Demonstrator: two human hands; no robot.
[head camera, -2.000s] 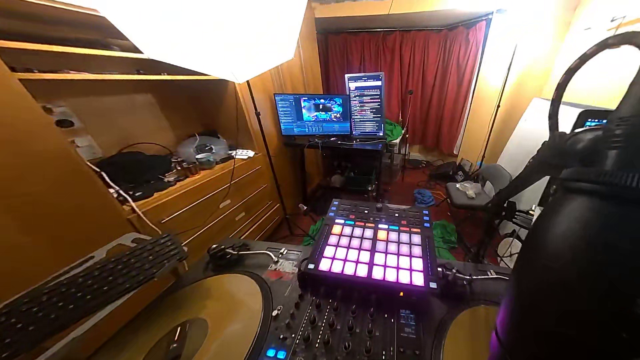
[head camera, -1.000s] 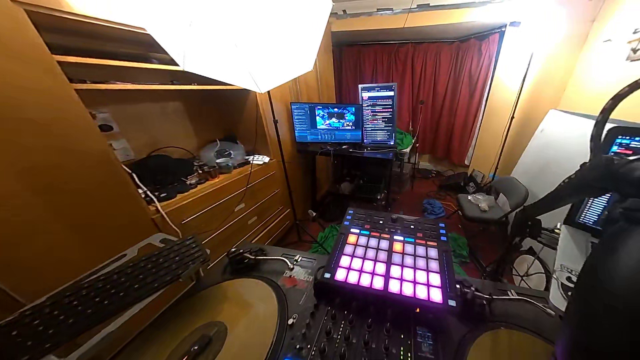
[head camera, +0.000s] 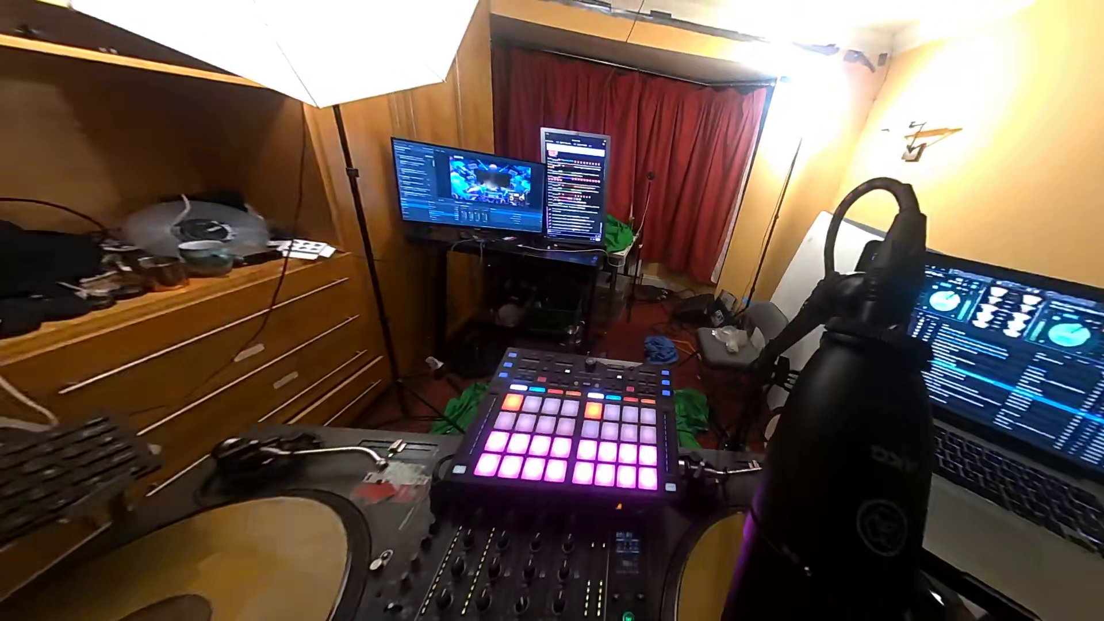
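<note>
Neither of my hands shows in the head view. A DJ pad controller with lit pink, white and orange pads stands behind a black DJ mixer. Left of the mixer is a turntable with a yellow record or slipmat; its tonearm lies at the back. A second turntable platter is partly hidden on the right by a large black AKG microphone. At the right edge an open laptop displays DJ software.
A black keyboard juts in at the left, before a wooden chest of drawers. A softbox on a stand hangs above. Two monitors stand on a far desk near red curtains. A grey chair stands beyond the microphone.
The view has swung to the right, and the laptop is now much more in sight beside the microphone. The equipment on the desk has not plainly moved.
</note>
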